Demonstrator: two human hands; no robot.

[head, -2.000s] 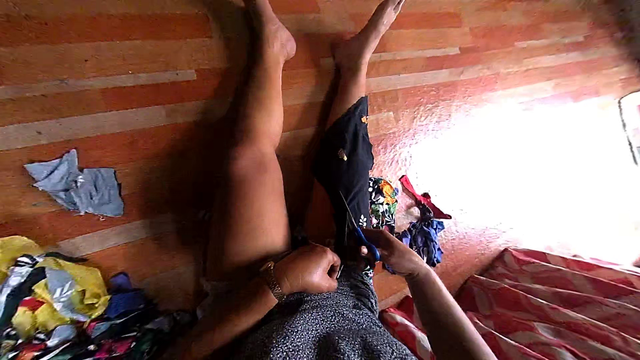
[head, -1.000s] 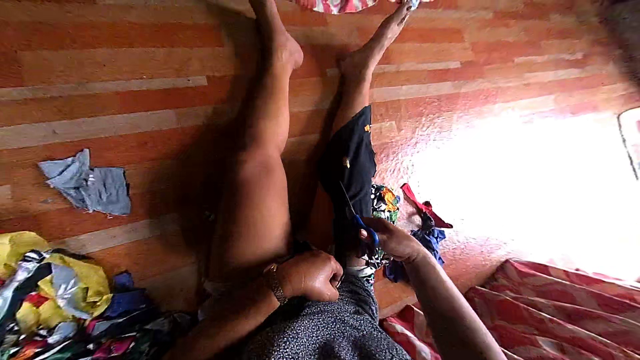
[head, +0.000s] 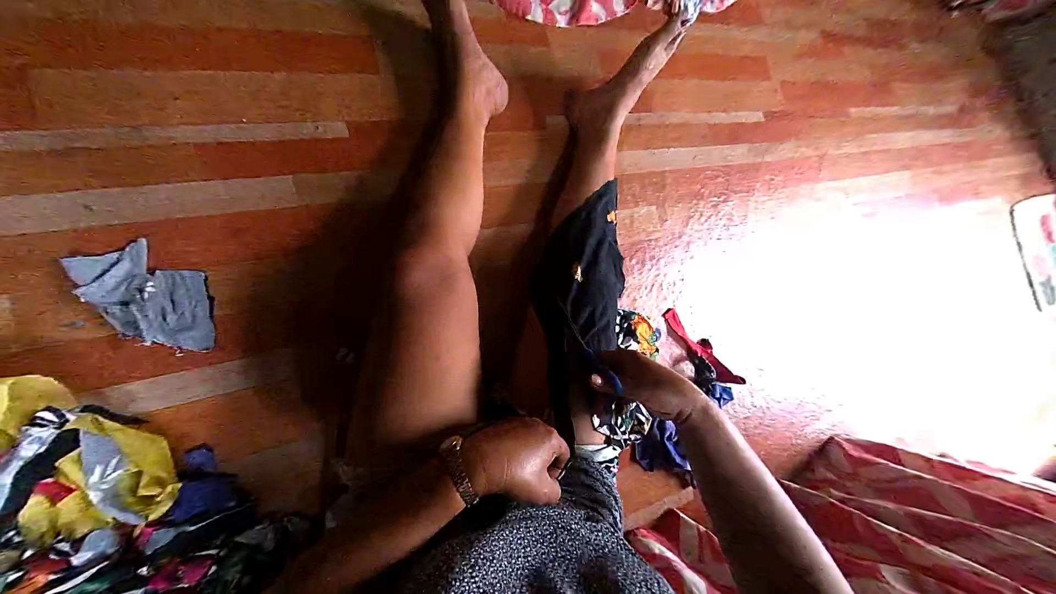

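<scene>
Black cloth with small yellow motifs lies draped along my right leg. My right hand grips blue-handled scissors, whose blades point up the leg over the cloth; how far the blades are apart cannot be told. My left hand, with a bracelet or watch on its wrist, is closed on the near end of the black cloth at my lap. Flower-patterned cloth sits beneath and beside the black cloth, close to my right hand.
Grey cloth scraps lie on the wood-patterned floor at left. A heap of mixed coloured fabric fills the lower left. Red and blue scraps are right of the leg. Red-and-white patterned fabric spreads at lower right. Strong light glares on the floor.
My right hand and the scissors have shifted slightly nearer my lap along the black cloth. My left hand stays closed at my lap. The view has tipped slightly, bringing in patterned cloth by the feet.
</scene>
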